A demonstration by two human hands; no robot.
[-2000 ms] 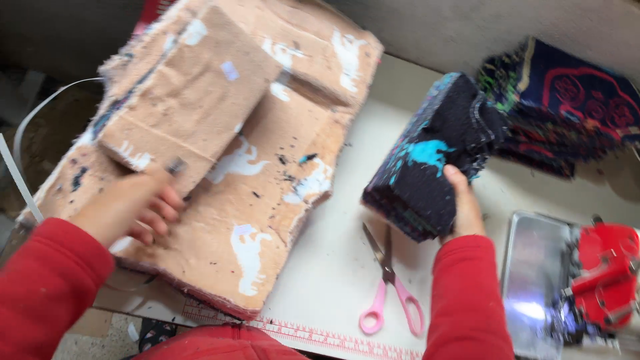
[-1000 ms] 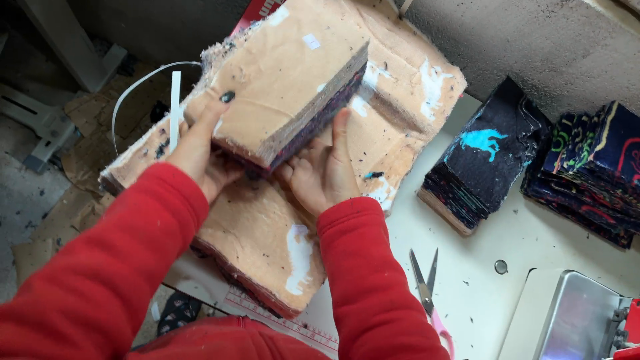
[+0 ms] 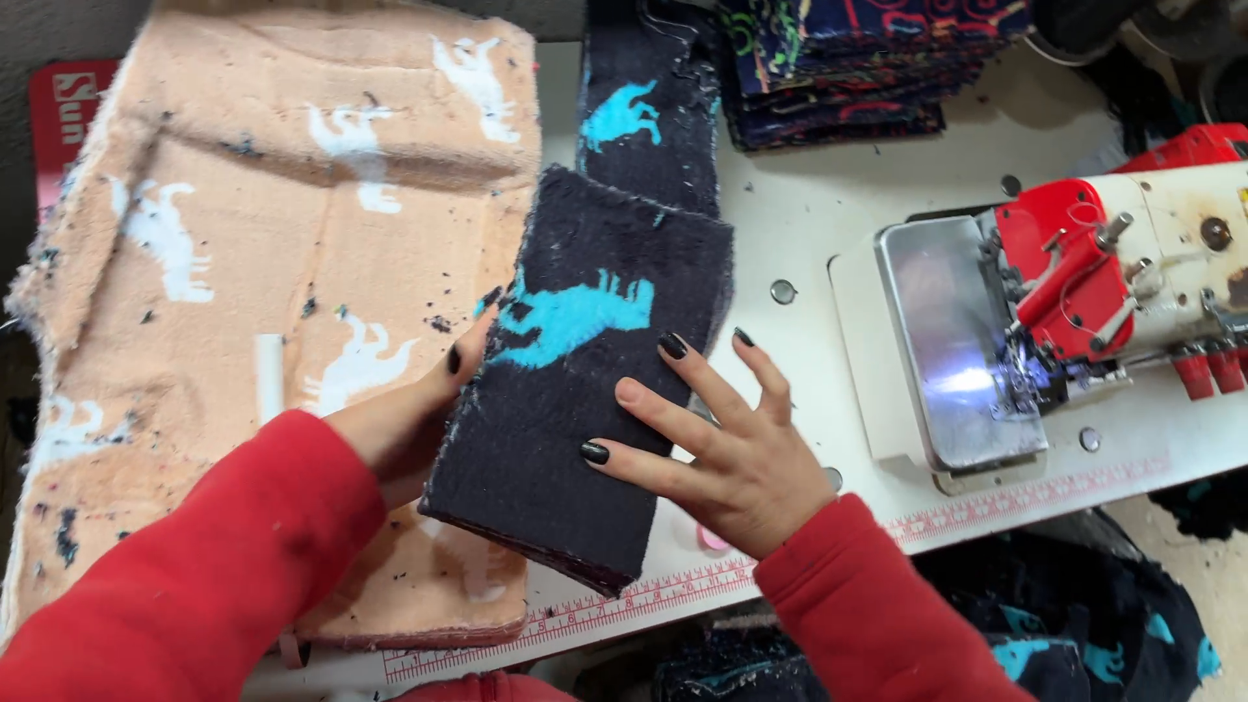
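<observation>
A stack of dark fabric pieces (image 3: pixel 575 429) with a turquoise horse print is tilted above the front of the table. My left hand (image 3: pixel 419 409) grips its left edge, the thumb at the side and the other fingers hidden beneath. Spread over the stack's right part, my right hand (image 3: pixel 721 439) touches the top with its fingertips. A large pile of peach fabric (image 3: pixel 244 253) with white horse prints lies to the left, partly under my left forearm. Behind the held stack lies another dark, turquoise-printed fabric pile (image 3: pixel 648 161).
An overlock sewing machine (image 3: pixel 1072 273) with a lit needle area stands at the right. Dark, multicoloured fabric pieces (image 3: pixel 858 78) are piled at the back. A printed measuring tape (image 3: pixel 682 585) runs along the table's front edge. More dark fabric (image 3: pixel 1053 604) lies below that edge.
My hands have moved from the small peach-topped stack to a dark stack. That peach-topped stack no longer shows on the large peach pile. The view has shifted toward the sewing machine.
</observation>
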